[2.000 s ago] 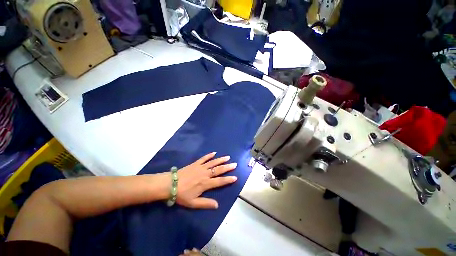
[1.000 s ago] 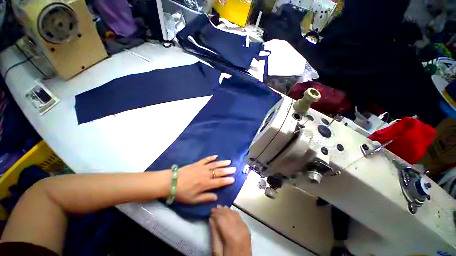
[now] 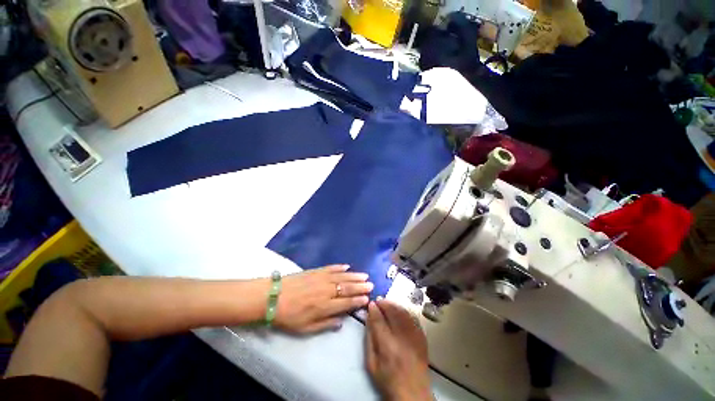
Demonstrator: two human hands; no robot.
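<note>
The navy cut piece (image 3: 361, 184) lies flat on the white table, its right edge at the needle area under the machine head (image 3: 447, 227), lit by a bluish-white lamp. My left hand (image 3: 325, 298), with a green bead bracelet and a ring, lies flat, fingertips on the piece's near end. My right hand (image 3: 396, 341) is beside it, with fingertips at the near edge by the needle area; its thumb and fingers are close together. The needle tip is hidden. A waiting navy panel (image 3: 235, 149) lies left of the piece.
Stacked navy pieces (image 3: 353, 66) lie at the table's far side. A beige machine (image 3: 117, 59) stands at far left, with a small framed white item (image 3: 74, 153) near it. A yellow basket (image 3: 47, 262) is at lower left. A red cloth (image 3: 647, 227) lies behind the machine arm.
The navy piece has moved away from me past the needle, and its near end now lies at my fingers. My right hand has come into view and moved up beside my left fingertips.
</note>
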